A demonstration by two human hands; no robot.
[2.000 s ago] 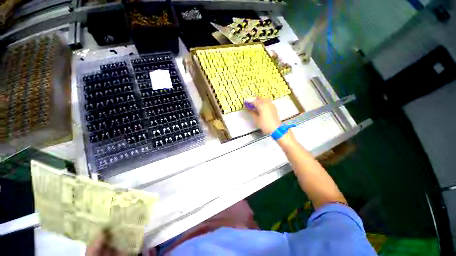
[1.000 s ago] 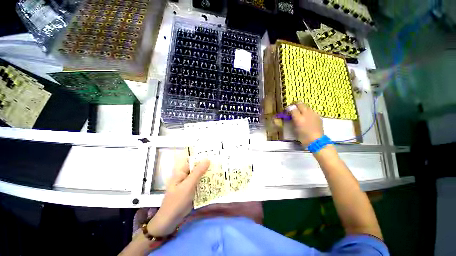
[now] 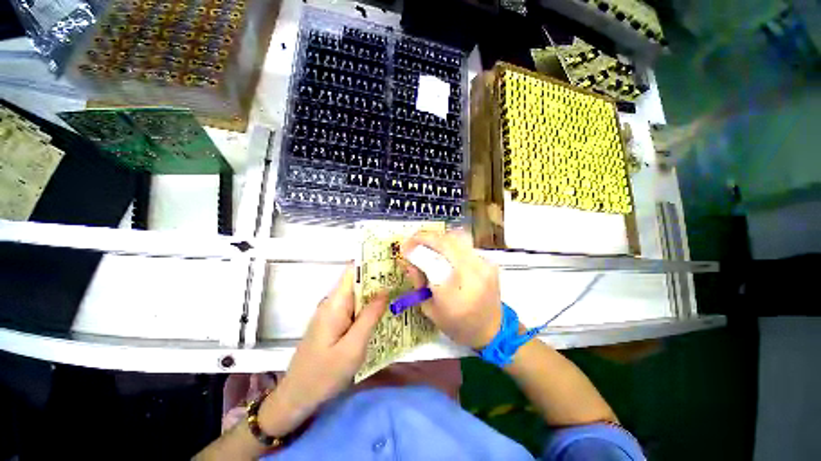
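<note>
My left hand (image 3: pixel 335 335) grips a cream printed circuit board (image 3: pixel 378 347) by its left and lower part, above the near rails. My right hand (image 3: pixel 461 290) is over the board's upper right part, fingertips at its face. A purple stick-like tool (image 3: pixel 411 302) is held in my right hand and points left across the board. A small dark part (image 3: pixel 395 248) shows at the right fingertips; whether it is held or seated on the board I cannot tell. A blue strap with a thin cord is on my right wrist.
The clear tray of black parts (image 3: pixel 338 135) lies beyond the rails (image 3: pixel 558 263). The cardboard box of yellow parts (image 3: pixel 482 171) stands to its right. Left are a green board (image 3: pixel 153 140) in a black rack, a tray of copper-coloured parts (image 3: pixel 166 49) and a populated board (image 3: pixel 22 162).
My right hand has moved left from the box of yellow parts to the board. My left hand still holds the board, now slightly turned. The view has shifted a little.
</note>
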